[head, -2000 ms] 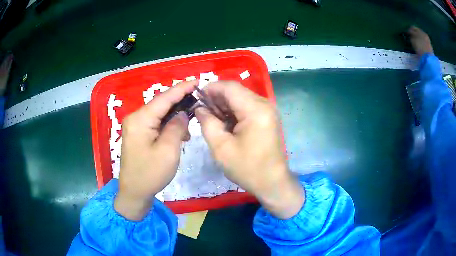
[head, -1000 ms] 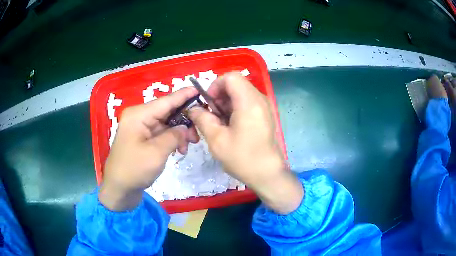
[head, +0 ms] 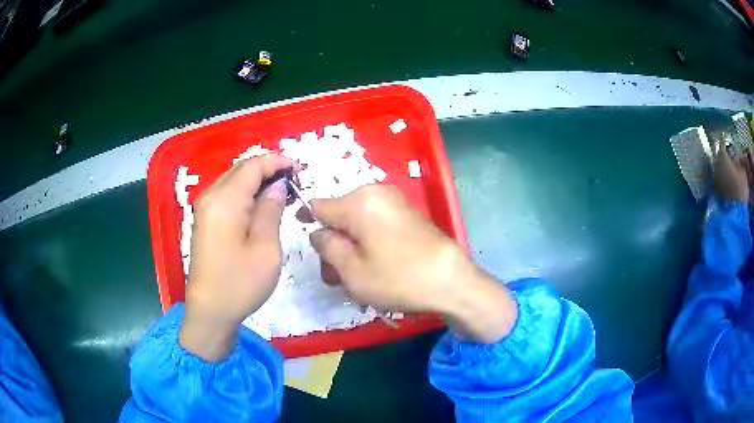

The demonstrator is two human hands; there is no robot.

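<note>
My left hand (head: 236,240) holds a small black device housing (head: 285,178) above the red tray (head: 446,198); the fingers hide most of the housing. My right hand (head: 388,248) grips thin metal tweezers (head: 298,193), whose tip is at the housing. A tweezer-like end also shows below the right hand, near the tray's lower edge. Many small white pads (head: 331,157) lie in the tray, and two lie apart at its right side.
Small black units (head: 250,70) lie on the dark green belt beyond the white strip (head: 562,89). A yellow sheet (head: 317,373) sticks out under the tray's near edge. At the right, a neighbouring worker's hand (head: 731,175) is at cream ruled strips (head: 693,157).
My right hand has turned and lowered, with the tweezers now pointing up-left at the housing. The housing sits more hidden in my left hand. The belt units have shifted right.
</note>
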